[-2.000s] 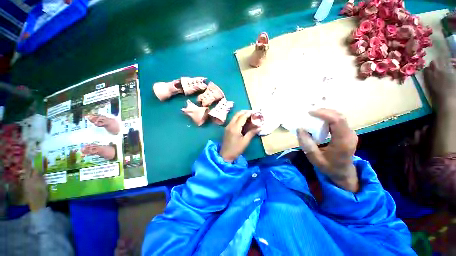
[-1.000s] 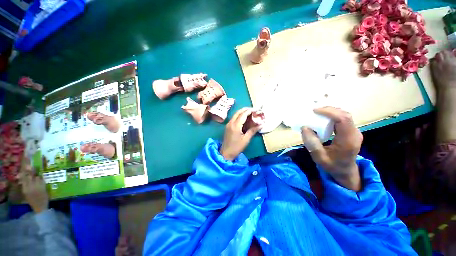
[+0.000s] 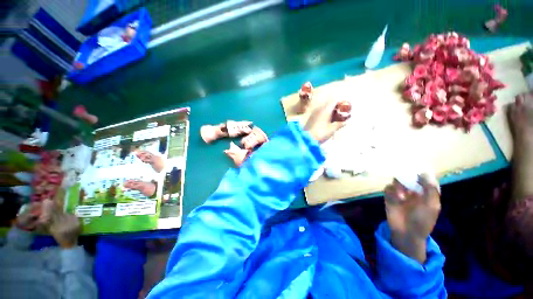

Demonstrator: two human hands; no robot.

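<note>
My left hand [image 3: 320,124] reaches over the tan cardboard mat [image 3: 403,157], its fingers at a pinkish-brown ornament body [image 3: 343,110] with its open end up. A second body [image 3: 305,91] stands upright at the mat's back left corner. My right hand [image 3: 414,211] is blurred at the mat's front edge, closed round a white object [image 3: 412,183], apparently the glue bottle; its tip cannot be made out. A crumpled white rag [image 3: 352,150] lies on the mat. Loose bodies [image 3: 252,138] lie on the teal bench, partly hidden by my left sleeve.
A heap of red-pink flower heads [image 3: 450,82] covers the mat's far right. A slim pale bottle [image 3: 377,51] lies behind the mat. An instruction sheet [image 3: 125,204] is at left. A blue tray [image 3: 114,45] is across the belt. Co-workers' hands show at both sides.
My left hand has moved forward and right with the body onto the mat. My right hand has moved right and down with the white object. The rag now lies apart. The view has shifted.
</note>
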